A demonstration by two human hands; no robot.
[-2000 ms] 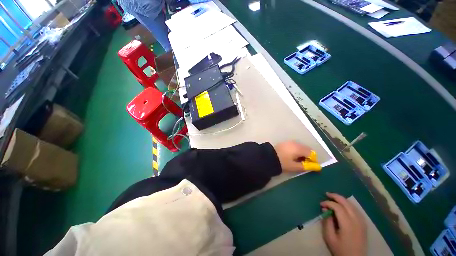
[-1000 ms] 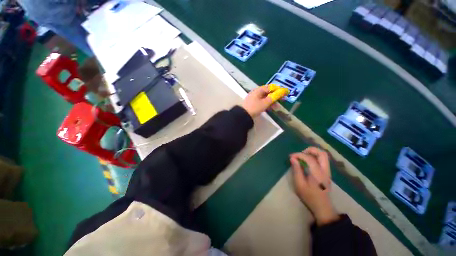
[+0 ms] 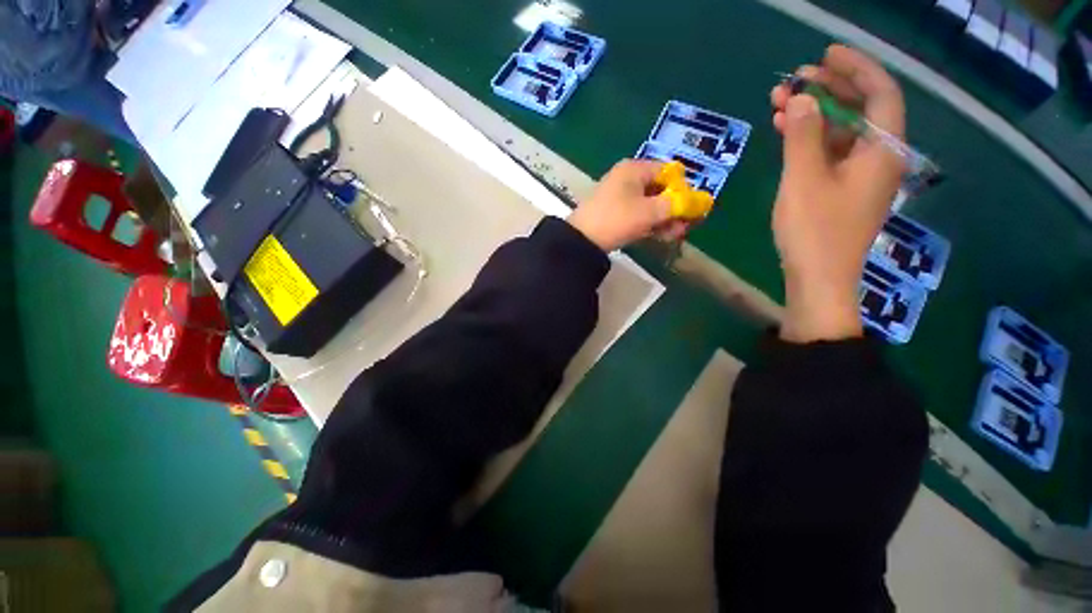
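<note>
My left hand [image 3: 641, 206], with yellow finger cots [image 3: 684, 193] on its fingertips, is at the near edge of an open blue housing [image 3: 704, 134] on the belt. The cots overlap the housing's lower part; I cannot tell if they grip it. My right hand [image 3: 838, 168] is raised over the belt, right of that housing. It holds a slim tool with a green grip [image 3: 835, 108], its dark end pointing left, clear of any housing. Another open blue housing [image 3: 904, 266] lies partly behind my right hand. The housings show black and silver parts inside.
More blue housings lie on the belt at the top [image 3: 548, 67] and right [image 3: 1020, 371]. A worn metal rail [image 3: 748, 293] edges the belt. A black box [image 3: 305, 258] with a yellow label, wires and pliers [image 3: 319, 129] is on the left cardboard. Red stools [image 3: 162, 335] stand beyond.
My left hand has reached from the cardboard's corner to the housing. My right hand has risen from the bench over the belt with the tool. The view has turned, shifting the bench left.
</note>
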